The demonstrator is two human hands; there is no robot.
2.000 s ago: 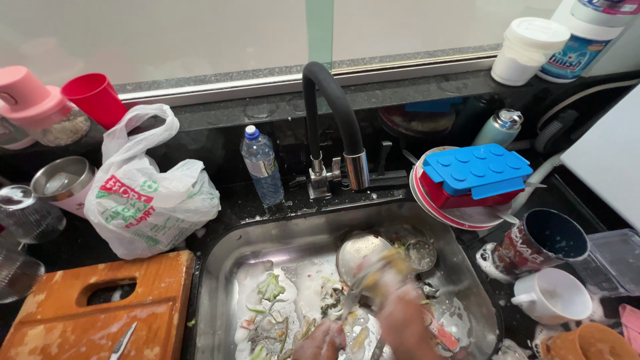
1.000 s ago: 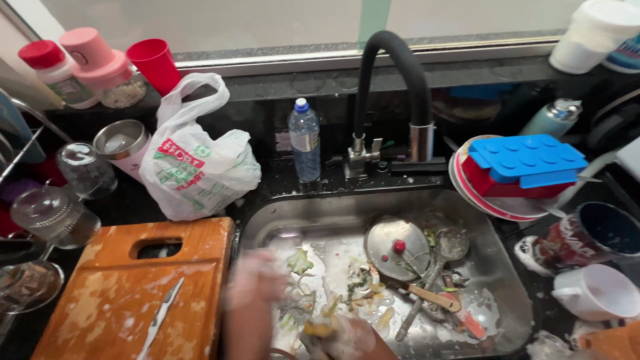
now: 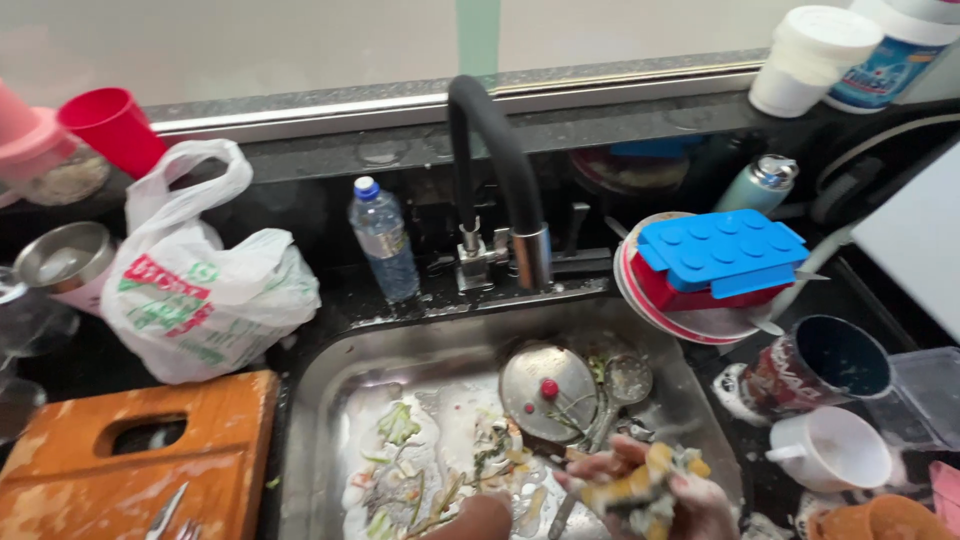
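Observation:
Over the lower right of the stainless steel sink, my right hand holds a wet clump of food scraps, yellow and pale bits among its fingers. My left hand is low at the frame's bottom edge, mostly cut off; whether it grips anything is not visible. A round metal lid with a red knob lies in the sink, beside a metal ladle. Leafy scraps and foam are spread over the sink floor.
The black faucet arches behind the sink, near a plastic bottle. At left are a plastic bag and a wooden cutting board bearing a knife. Stacked plates, a blue-lidded container and mugs crowd the right.
My right hand has moved right across the sink, and the scraps in it now show clearly. The view has swung right since one second ago.

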